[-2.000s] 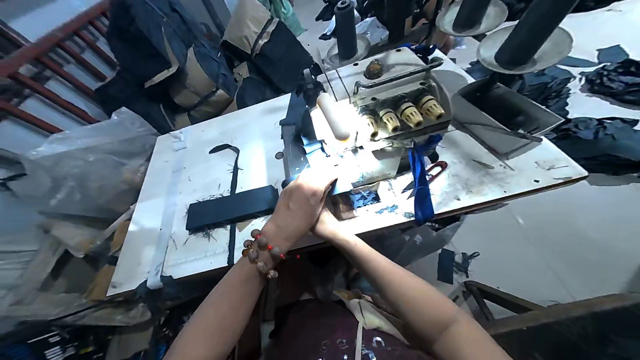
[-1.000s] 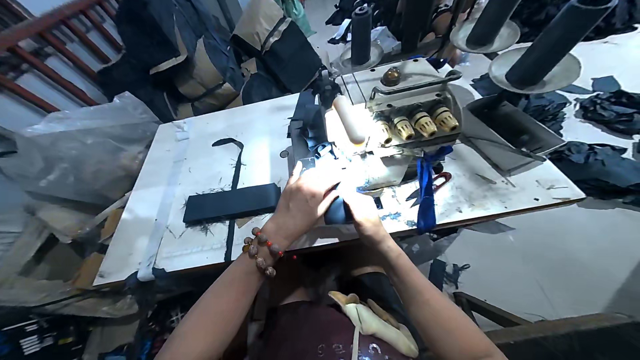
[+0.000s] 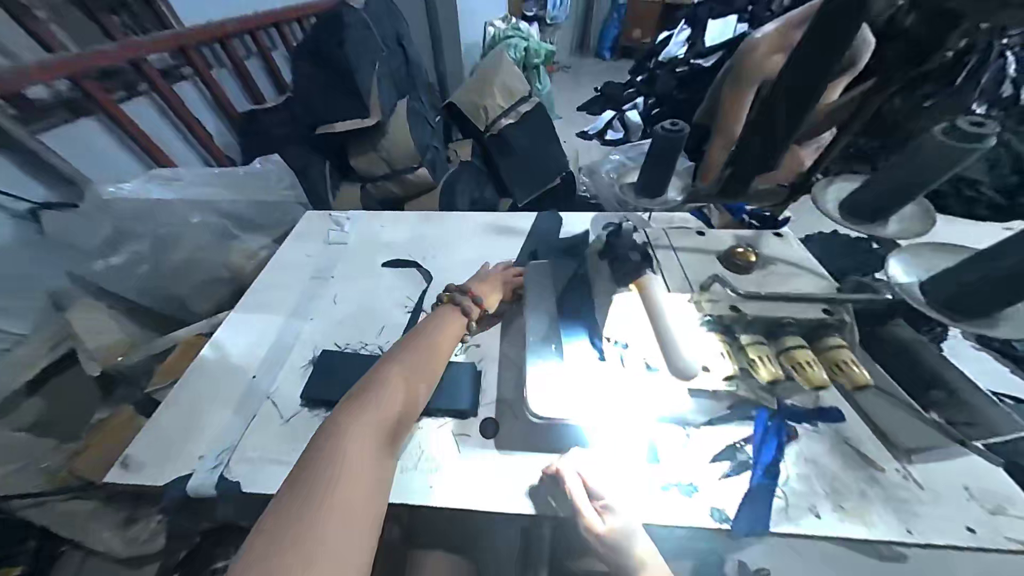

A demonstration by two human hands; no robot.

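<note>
My left hand (image 3: pixel 498 288), with a beaded bracelet at the wrist, reaches to the left side of the sewing machine (image 3: pixel 552 352). Its fingertips touch the area beside dark fabric (image 3: pixel 578 288); whether they grip it is hidden. Near the table's front edge is my right hand (image 3: pixel 588 504), fingers bent, partly washed out by the machine's lamp; I cannot tell whether it holds anything. A dark folded fabric stack (image 3: pixel 452 390) lies under my left forearm. Behind it a narrow dark strip (image 3: pixel 418 288) curves on the white table (image 3: pixel 280 320).
Yellow tension dials (image 3: pixel 800 362) and a bent metal rod (image 3: pixel 792 294) are on the machine. Blue fabric (image 3: pixel 762 480) hangs over the front edge. Dark thread cones (image 3: pixel 662 160) stand behind and right. Another person (image 3: pixel 744 88) is at the back right. Plastic bags (image 3: pixel 200 224) lie left.
My hands were together at the machine's front; now they are apart, the left farther back along the machine's left side and the right by the front edge. The view has tilted up.
</note>
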